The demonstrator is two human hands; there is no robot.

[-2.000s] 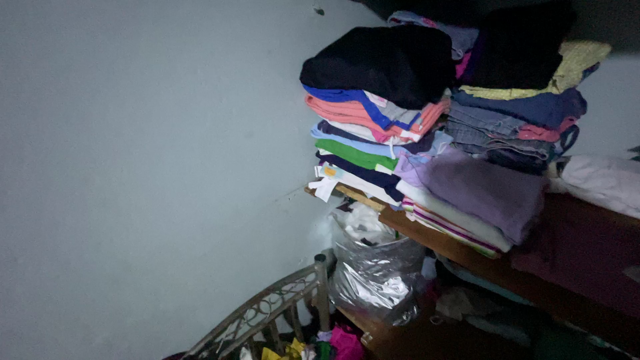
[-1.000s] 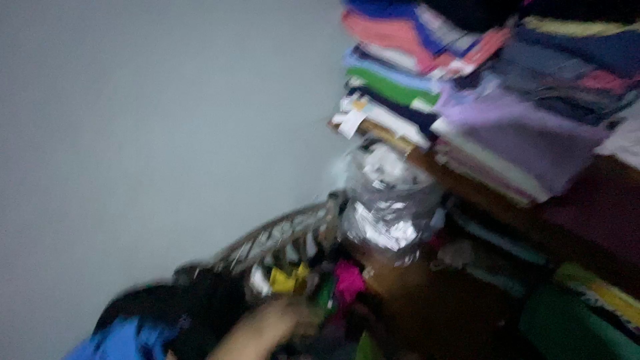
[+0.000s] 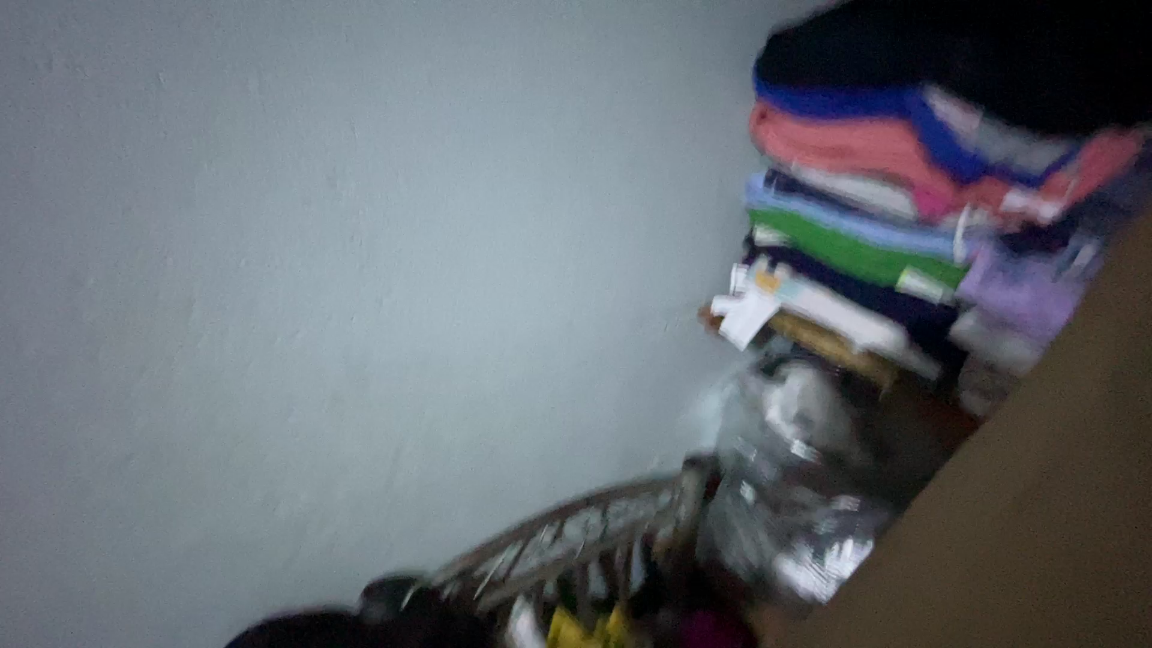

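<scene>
Neither of my hands can be made out. A large, blurred brown shape [image 3: 1017, 504] crosses the right side close to the camera; it may be a raised forearm, but I cannot tell. Behind it, a stack of folded clothes [image 3: 846, 144] in black, blue, coral, green and white rests on a wooden shelf [image 3: 832, 346]. A white paper or cloth tag [image 3: 745, 315] hangs at the stack's lower left. Under the shelf is a shiny clear plastic bag [image 3: 792, 486] with white contents, partly covered by the brown shape.
A pale wall [image 3: 360, 270] fills the left and middle. Along the bottom runs a curved, barred headboard or rail [image 3: 576, 531], with yellow cloth [image 3: 585, 630] and magenta cloth [image 3: 715, 627] beside it. Dark items [image 3: 360, 621] lie at the lower left.
The blurred hand low in the frame a second ago is gone from there, and the brown shape now covers the right side. The view has shifted.
</scene>
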